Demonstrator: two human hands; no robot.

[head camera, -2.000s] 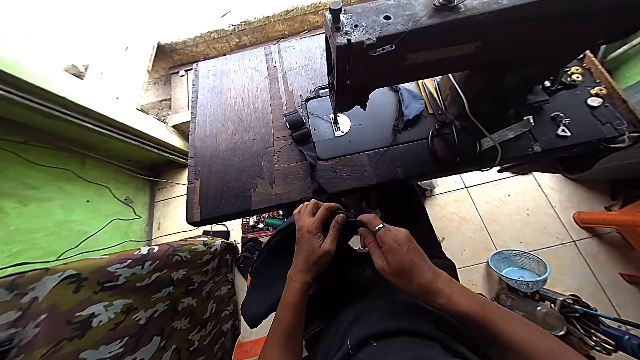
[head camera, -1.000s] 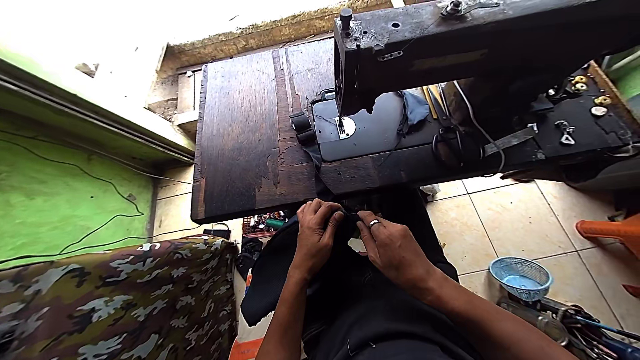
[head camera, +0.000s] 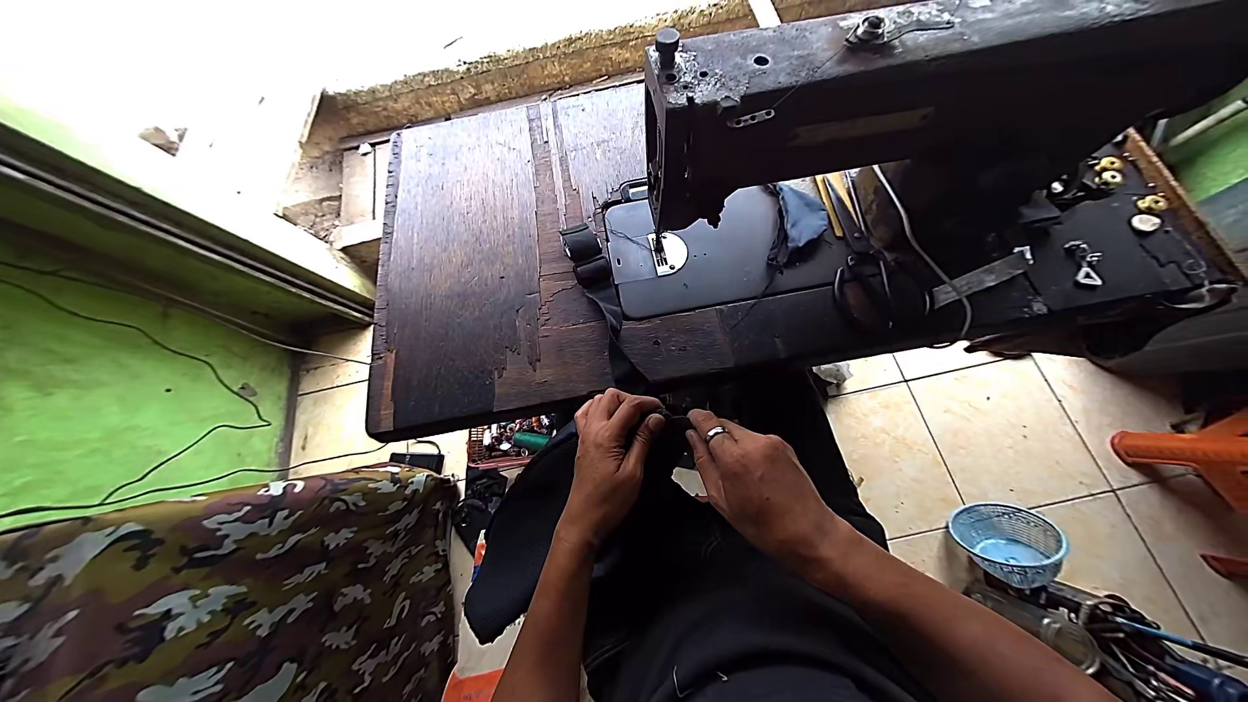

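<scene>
My left hand (head camera: 609,458) pinches a dark cloth (head camera: 531,546) over my lap, just below the table's front edge. Close beside it, my right hand (head camera: 746,478), with a ring on one finger, grips the same cloth. The cloth spreads down to the left, and its folds between the fingers are too dark to make out. Beyond the hands stands a black sewing machine (head camera: 838,107) on a worn wooden table (head camera: 458,263). Its needle is over the needle plate (head camera: 669,253). A dark strap (head camera: 609,312) hangs over the table edge near my left hand.
Black-handled scissors (head camera: 868,283), a metal ruler (head camera: 980,278) and several bobbins (head camera: 1110,174) lie on the table's right part. A camouflage-patterned cover (head camera: 244,585) is at lower left. On the tiled floor at right are a blue basket (head camera: 1009,546), tools and an orange stool (head camera: 1185,453).
</scene>
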